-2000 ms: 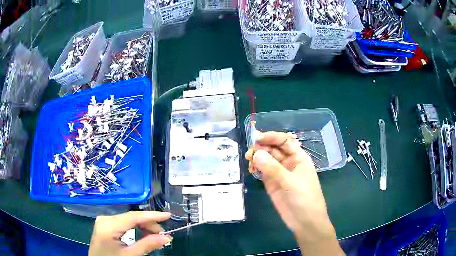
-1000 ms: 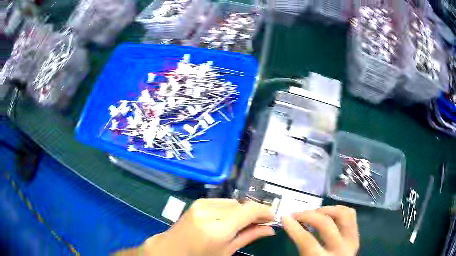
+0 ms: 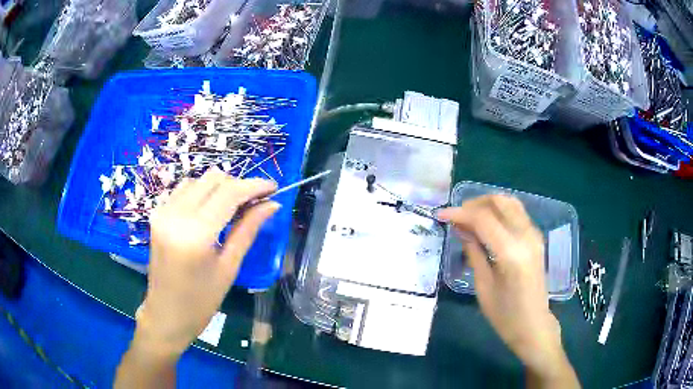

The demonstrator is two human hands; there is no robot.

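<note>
My left hand (image 3: 201, 228) is over the front right part of the blue tray (image 3: 74, 201) and pinches a thin wired part (image 3: 305, 181) that points right towards the bench fixture. The tray holds a heap of wired parts with white end blocks (image 3: 207, 121). The silver-white bench fixture (image 3: 380, 251) stands in the middle, with dark slots in its flat top. My right hand (image 3: 498, 254) is at the fixture's right edge, its fingertips closed around a thin wired part (image 3: 414, 209) that lies across the top near a slot. Its white block cannot be made out.
A clear working box (image 3: 561, 251) is right of the fixture, partly behind my right hand. Loose parts (image 3: 593, 285), a pale strip (image 3: 614, 292) and a dark pointed tool (image 3: 646, 232) lie farther right. Labelled clear tubs (image 3: 524, 91) stand at the back. A paper tag (image 3: 213, 328) is near the front edge.
The view has swung back right since one second ago. My hands have moved apart from the fixture's front end, left to the blue tray and right to the fixture's right edge.
</note>
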